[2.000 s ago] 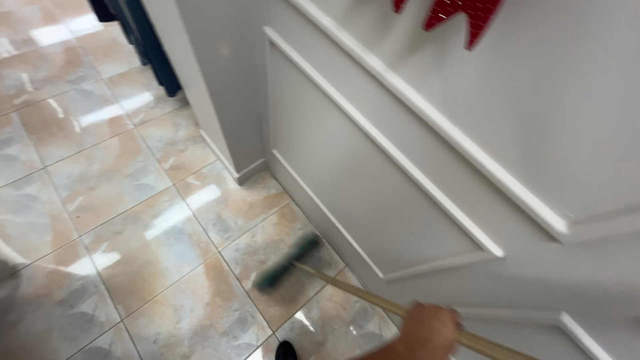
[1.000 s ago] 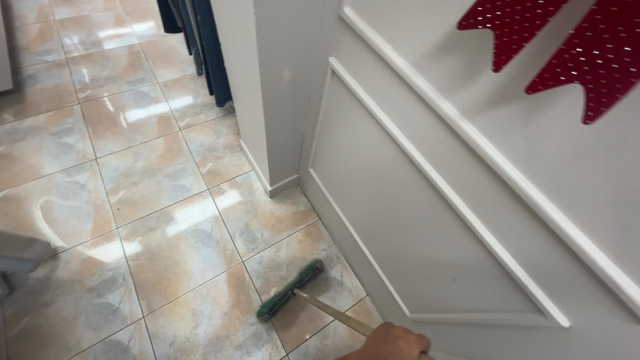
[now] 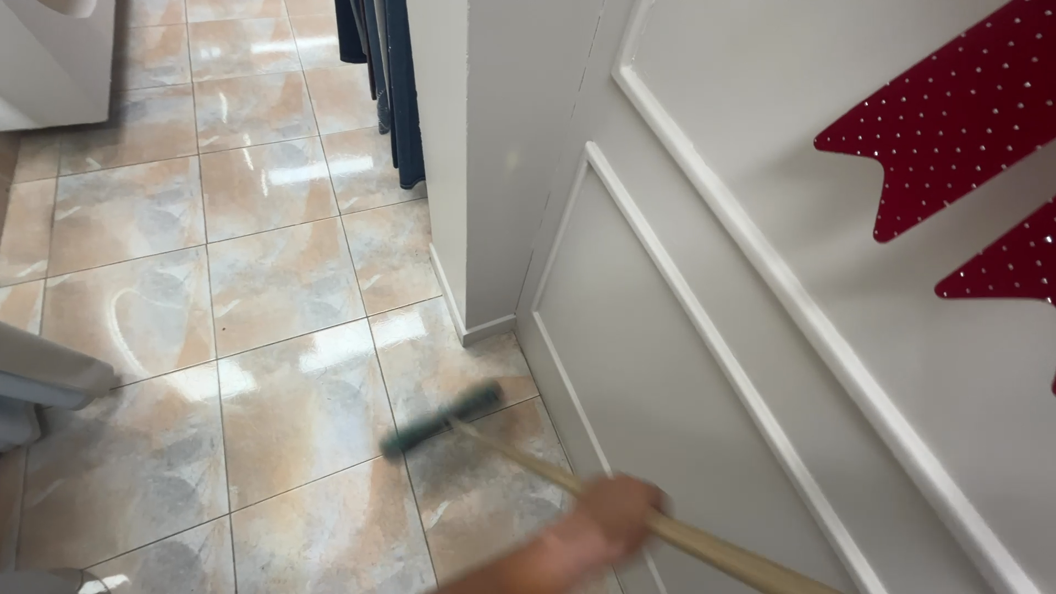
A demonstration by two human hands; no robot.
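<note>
My left hand, blurred, is closed around the pale wooden handle of a push broom at the lower right. The handle slants down to a narrow green broom head, which rests on the glossy tiled floor near the foot of the white panelled wall. The broom head is blurred too. The handle's upper end runs out of view at the bottom right, and my right hand is not seen.
A white panelled wall with raised moulding stands at the right, with red studded bow tails on it. Beyond a wall corner hang dark garments. A white object is at the upper left, and a pale edge below it.
The broom head has moved forward along the floor toward the wall corner, with my left hand still on the handle. The view has shifted, showing more floor at the left.
</note>
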